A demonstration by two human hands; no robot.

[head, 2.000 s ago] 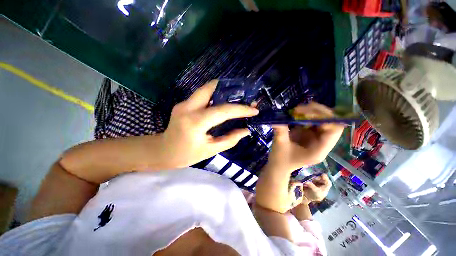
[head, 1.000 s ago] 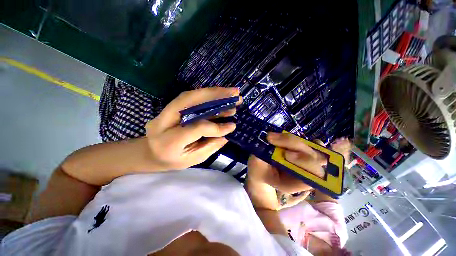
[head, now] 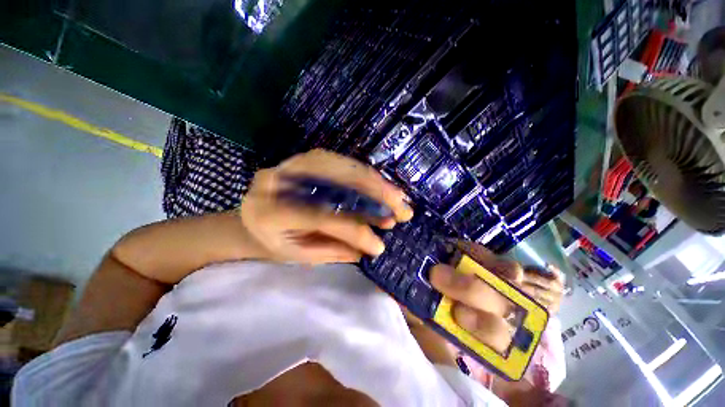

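Note:
My right hand (head: 477, 298) holds a phone front housing (head: 517, 362) with a yellow frame around its window opening. A dark keypad (head: 401, 258) with rows of small keys and a square ring key lies at the housing's other end. My left hand (head: 306, 230) holds a blurred dark blue piece (head: 338, 199), which looks like one or more keypads, between its fingers. Its fingertips touch the keypad's upper edge. Black trays (head: 485, 119) with rows of slots and shiny housings lie behind the hands. Part of my right hand is hidden behind the housing.
A fan (head: 676, 147) stands at the right, beside red bins (head: 616, 179) and a tray of greyish pieces (head: 620, 44). Shiny clear plastic (head: 258, 12) lies on the green surface (head: 199, 71). Another person's hand (head: 548, 282) and pink clothing show beyond my right hand.
The housing has gone from edge-on to face-up and moved lower, tilting more steeply. My left hand, with the dark piece, has shifted right and down onto the keypad's edge.

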